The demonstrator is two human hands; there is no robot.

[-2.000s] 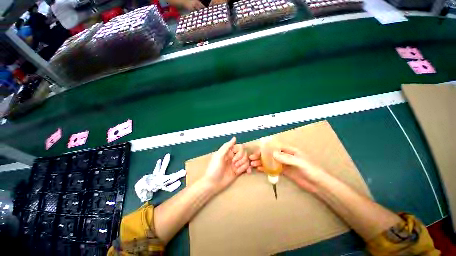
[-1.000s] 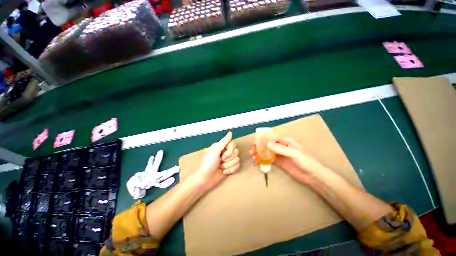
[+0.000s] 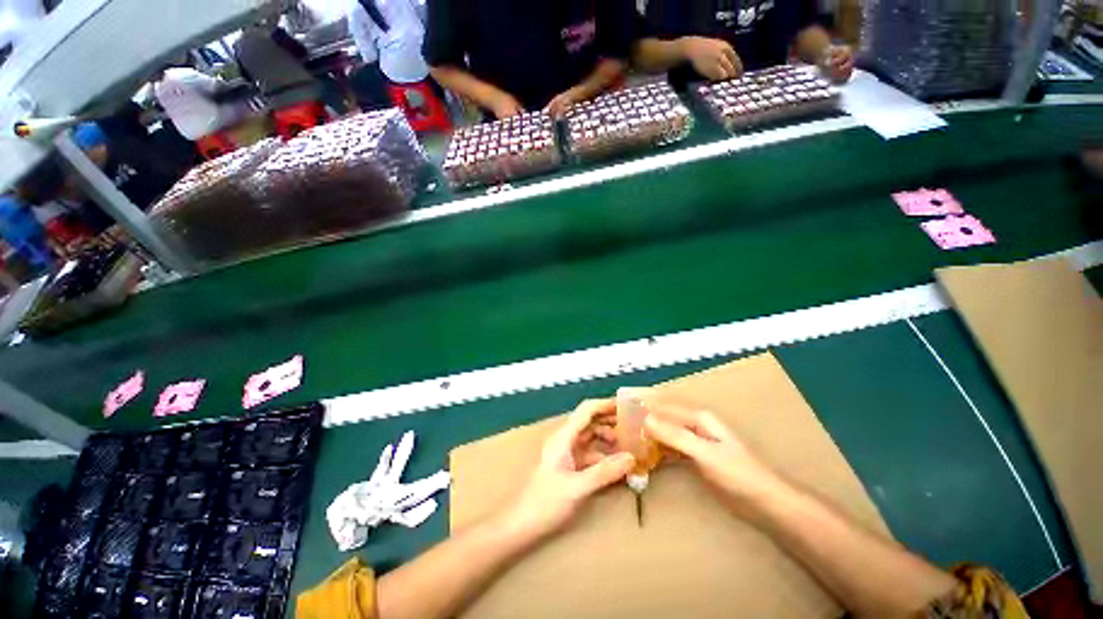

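Observation:
My right hand (image 3: 708, 453) holds the glue bottle (image 3: 635, 438) over the cardboard sheet (image 3: 677, 544). The bottle is translucent with amber liquid, its white neck and thin dark needle pointing down. My left hand (image 3: 581, 460) is curled beside the bottle, thumb and fingertips close to its neck. Whether the left fingers press on the bottle cannot be told. No cover plate shows under the needle.
A white glove (image 3: 385, 493) and black blister tray (image 3: 182, 508) lie left. Pink cover plates (image 3: 273, 381) lie on the green conveyor belt (image 3: 532, 278), with two more (image 3: 958, 231) at right. Filled trays (image 3: 629, 121) and people stand across. Another cardboard sheet (image 3: 1040, 375) is at right.
My left hand has moved right from a loose fist to beside the bottle, its fingers opened around it. The view has tilted up, showing people across the belt.

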